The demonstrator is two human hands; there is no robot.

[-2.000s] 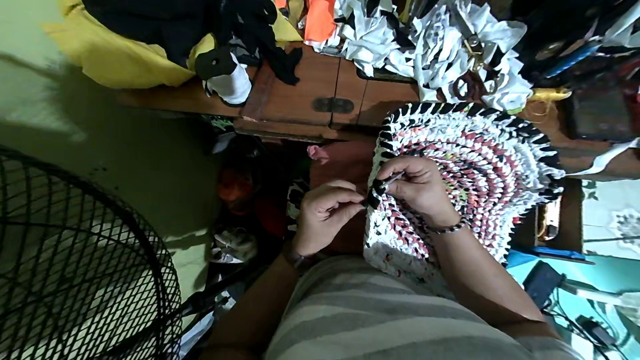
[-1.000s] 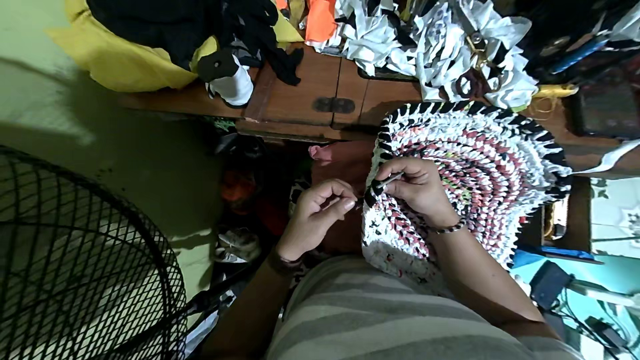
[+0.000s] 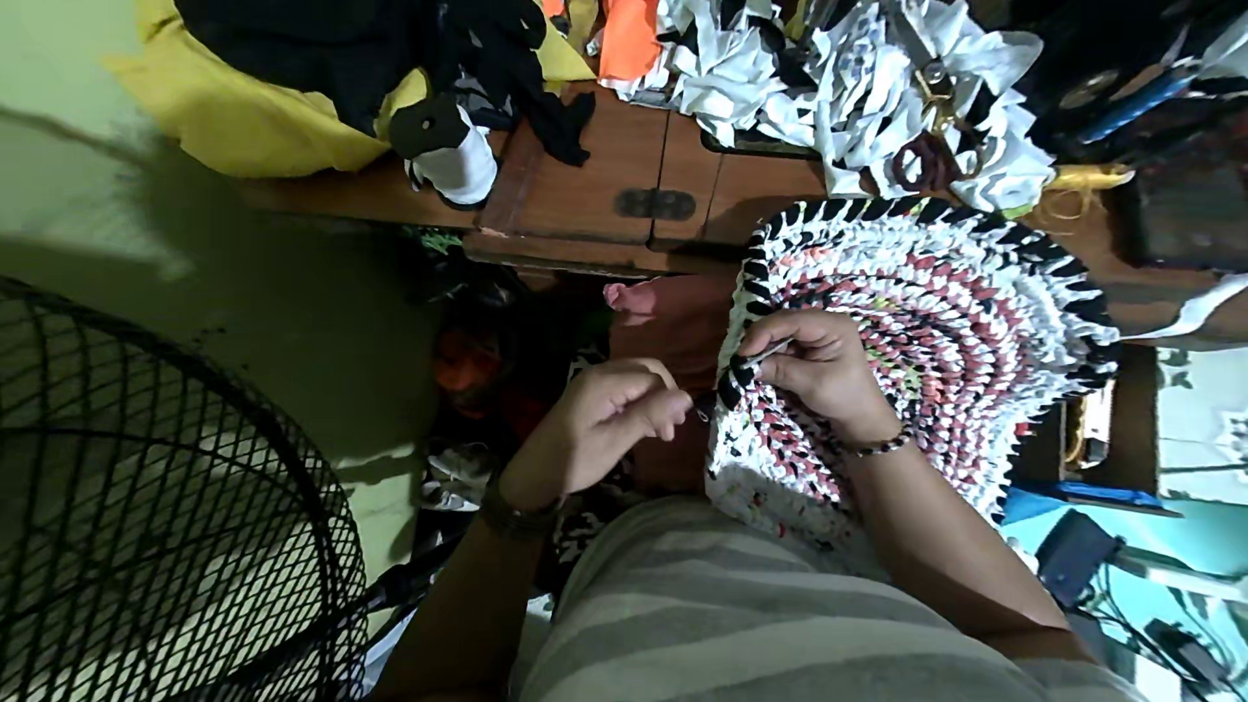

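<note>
A round rag rug [image 3: 936,361] in white, red and black fabric lies over the wooden table's edge and hangs down by my lap. Black fabric strip [image 3: 733,382] wraps its rim along the top and upper left. My right hand [image 3: 814,366] grips the rug's left rim, thumb and index finger pinched around a small, thin, light-coloured tool that is mostly hidden. Left of the rim, my left hand [image 3: 624,419] has its fingers curled together; a small dark bit with a thin loop [image 3: 700,413] shows at its fingertips, and whether it is held there is unclear.
A wooden table [image 3: 585,195] with a metal hinge runs across the top. On it are a white thread cone [image 3: 458,166], yellow and black cloth [image 3: 263,127], white fabric scraps [image 3: 858,97] and blue-handled scissors [image 3: 1141,102]. A black fan guard [image 3: 185,507] stands at the left.
My left hand has moved slightly away from the rug's rim, where its fingertips were close to the black strip two seconds ago. My right hand has stayed on the rim.
</note>
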